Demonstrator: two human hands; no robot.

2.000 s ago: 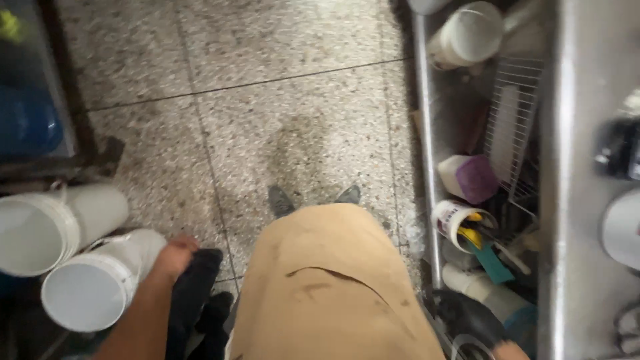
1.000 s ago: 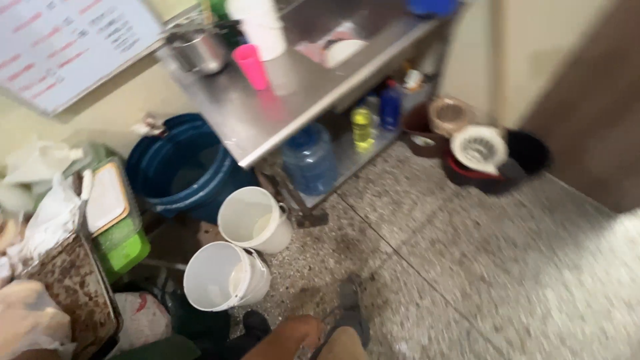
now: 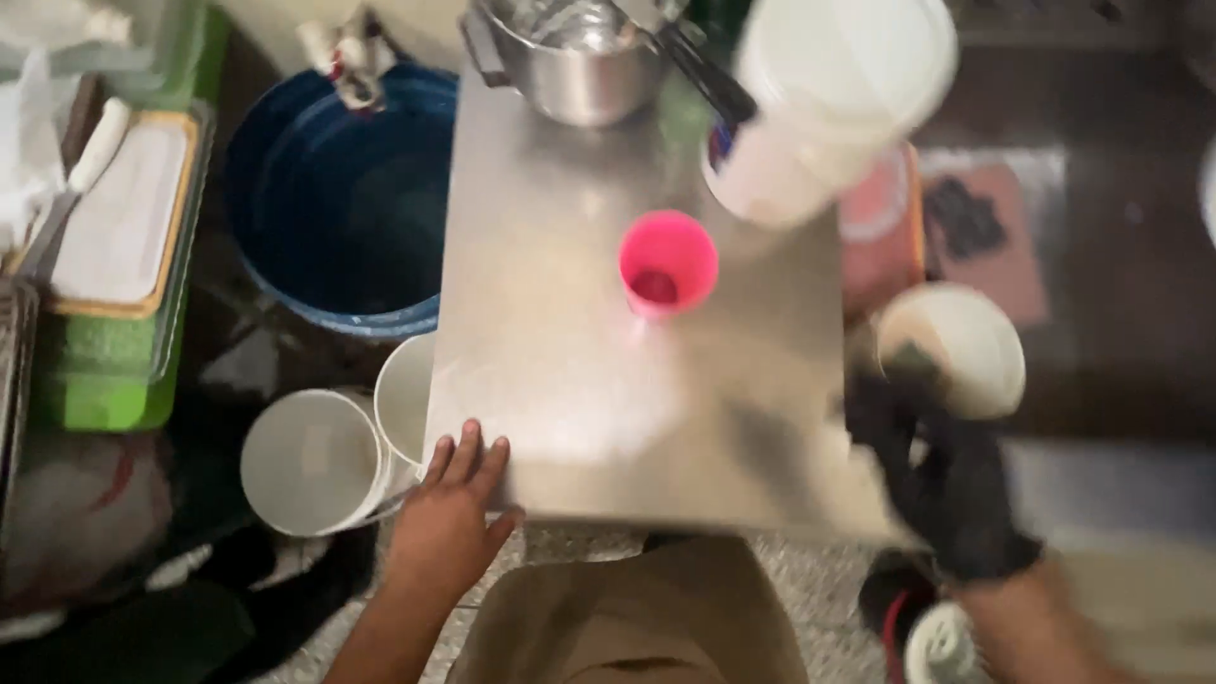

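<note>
My left hand (image 3: 456, 513), bare, rests with spread fingers on the front left corner of a stainless steel table (image 3: 570, 408). My right hand (image 3: 936, 465), in a black glove, is blurred over the table's right side, beside a round whitish bowl (image 3: 959, 351); whether its fingers hold anything cannot be made out. An upright pink plastic cup (image 3: 668, 261) stands mid-table. Behind it are a steel pot (image 3: 594, 81) with a black-handled utensil (image 3: 703, 71) across it, and a large white plastic container (image 3: 845, 66).
Left of the table stand a big blue tub (image 3: 351, 199) and two white buckets (image 3: 309, 463). At far left, a knife (image 3: 81, 176) lies on a tray above a green crate (image 3: 119, 380). A pink board (image 3: 993, 228) lies at the right. A dark-clothed person's legs may be at lower left.
The view has swung to face the steel table. My left hand now lies on its corner, and my gloved right hand has come into view over its right side.
</note>
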